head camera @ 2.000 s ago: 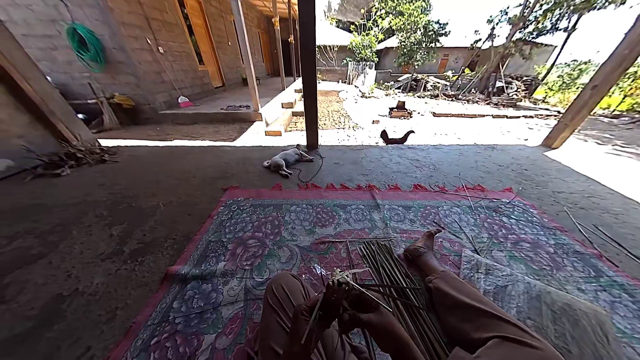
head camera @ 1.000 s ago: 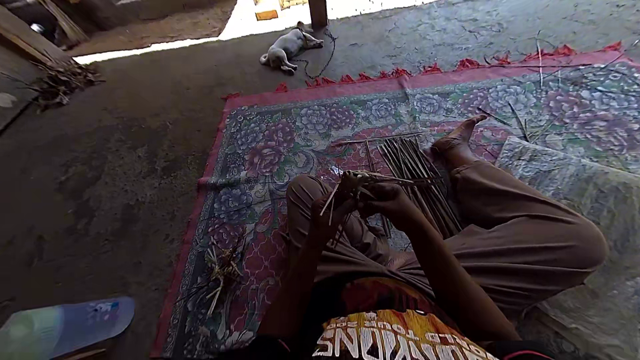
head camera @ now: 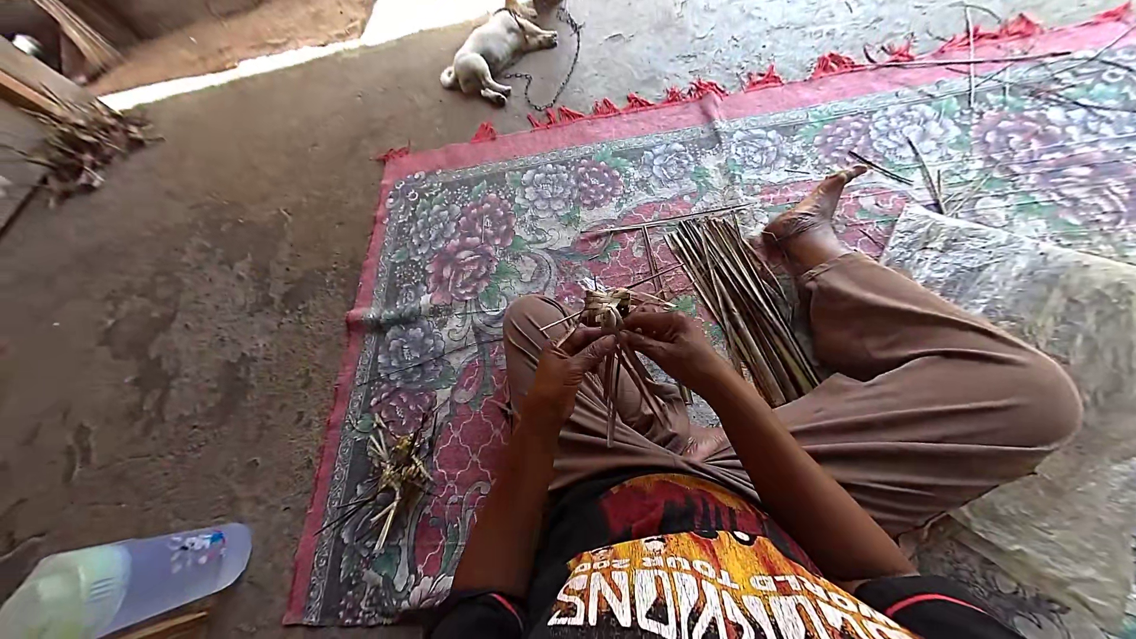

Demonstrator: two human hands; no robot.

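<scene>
A small woven piece of dry plant strips (head camera: 606,306), its loose ends sticking out, is held in front of my lap. My left hand (head camera: 572,359) pinches it from the left and below. On its right side, the fingers of my right hand (head camera: 670,342) close on it and its strips. Several strips hang down between my hands. Right of my hands, a bundle of long dry strips (head camera: 745,311) lies on the floral rug by my foot. Another woven piece with splayed ends (head camera: 397,470) rests on the rug at the left.
The fringed floral rug (head camera: 461,257) lies under my crossed legs. A dog on a chain (head camera: 497,53) lies beyond its far edge. At the lower left is a translucent plastic container (head camera: 133,577). Plastic sheeting (head camera: 1021,266) covers the right side; dry leaves (head camera: 84,146) are piled at upper left.
The view has tilted down strongly from the yard. My hands have stayed close together on the woven piece, and strips now hang below it. The dog remains lying down.
</scene>
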